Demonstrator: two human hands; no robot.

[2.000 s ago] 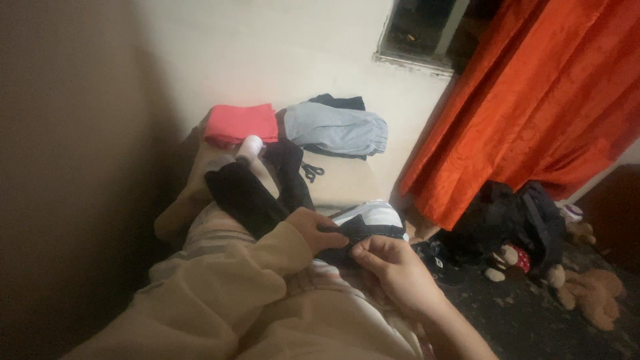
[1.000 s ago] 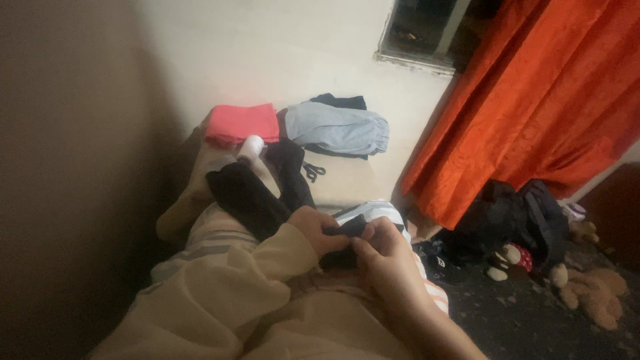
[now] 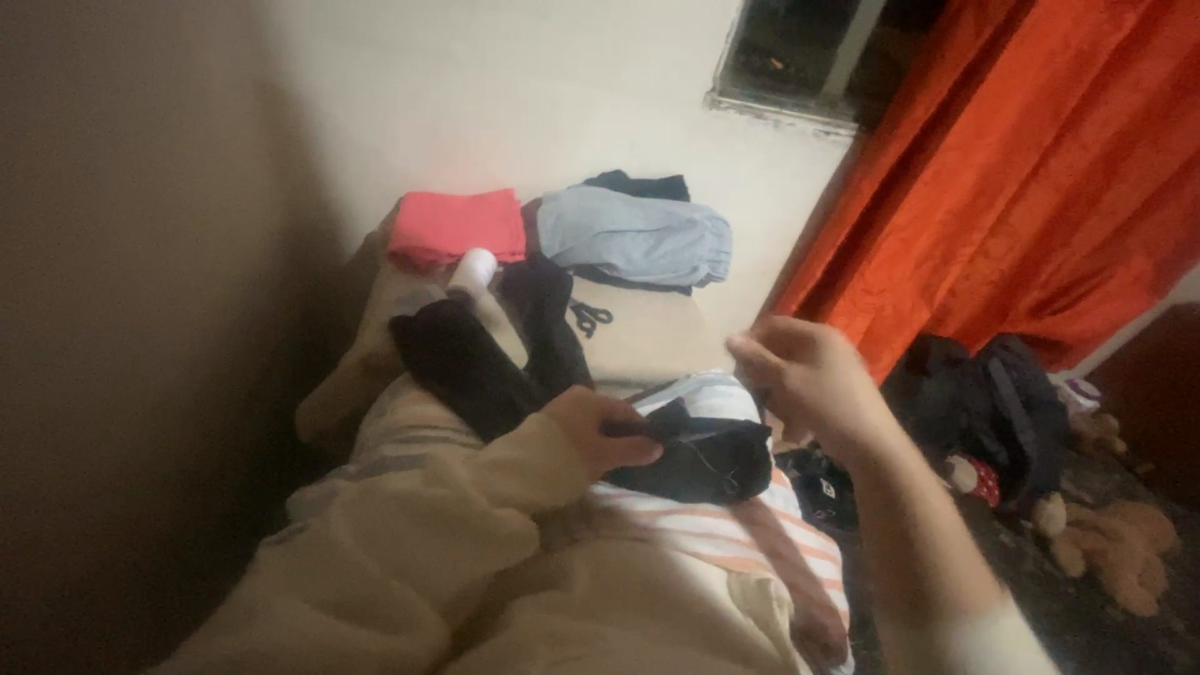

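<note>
My left hand (image 3: 609, 436) pinches a black cloth garment (image 3: 712, 464) that lies across my lap, over striped white and orange fabric (image 3: 816, 534). A pale thread trails on the black cloth. Up and to the right, my right hand (image 3: 806, 380) is raised off the cloth, thumb and fingertips together; whether it pinches a needle or thread is too blurred to tell. Beyond my lap, black-handled scissors (image 3: 591, 317) lie on a beige surface (image 3: 647, 342). Left of them are more black cloth (image 3: 469, 361) and a white cylindrical object, perhaps a thread spool (image 3: 474, 270).
Folded red cloth (image 3: 457, 225) and a grey-blue garment (image 3: 637, 234) lie against the wall. An orange curtain (image 3: 975, 169) hangs at the right beside a window (image 3: 797, 56). On the dark floor are a black bag (image 3: 994, 412) and a brown plush toy (image 3: 1116, 544).
My right hand has moved away from the black cloth, up and to the right; before, both hands were together at it. My left hand has stayed on the cloth.
</note>
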